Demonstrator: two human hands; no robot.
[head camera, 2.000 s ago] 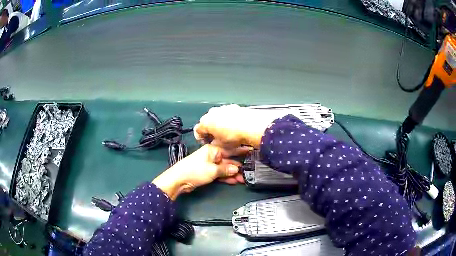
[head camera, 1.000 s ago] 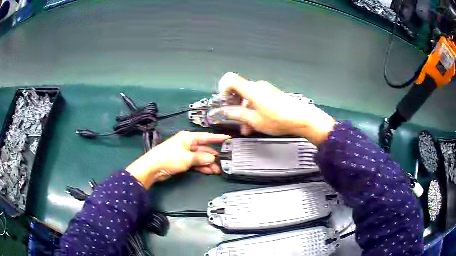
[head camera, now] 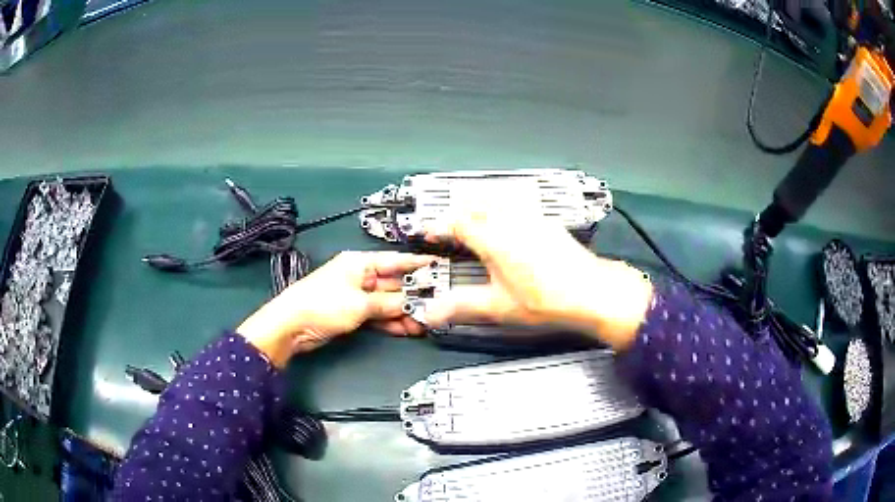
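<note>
Four grey ribbed power adapters lie in a column on the bench. My left hand (head camera: 334, 299) has its fingers at the left end of the second adapter (head camera: 469, 272). A small grey end plate (head camera: 422, 290) sits at that end between my hands. My right hand (head camera: 535, 284) lies over this adapter, its thumb and fingers at the plate, and hides most of the case. The top adapter (head camera: 491, 199) has end pieces at both ends. The third (head camera: 530, 400) and fourth (head camera: 550, 477) adapters lie nearer to me.
Bundled black output cables (head camera: 257, 230) lie left of the adapters. A long black tray of grey pieces (head camera: 44, 284) is at the far left. An orange electric screwdriver (head camera: 856, 98) hangs at right above black cords and two round dishes (head camera: 858, 380). The conveyor belt (head camera: 393, 88) runs behind.
My right hand has moved from the top adapter's left end down to the second adapter. An end plate now shows at the second adapter's left end. My left hand stays beside it.
</note>
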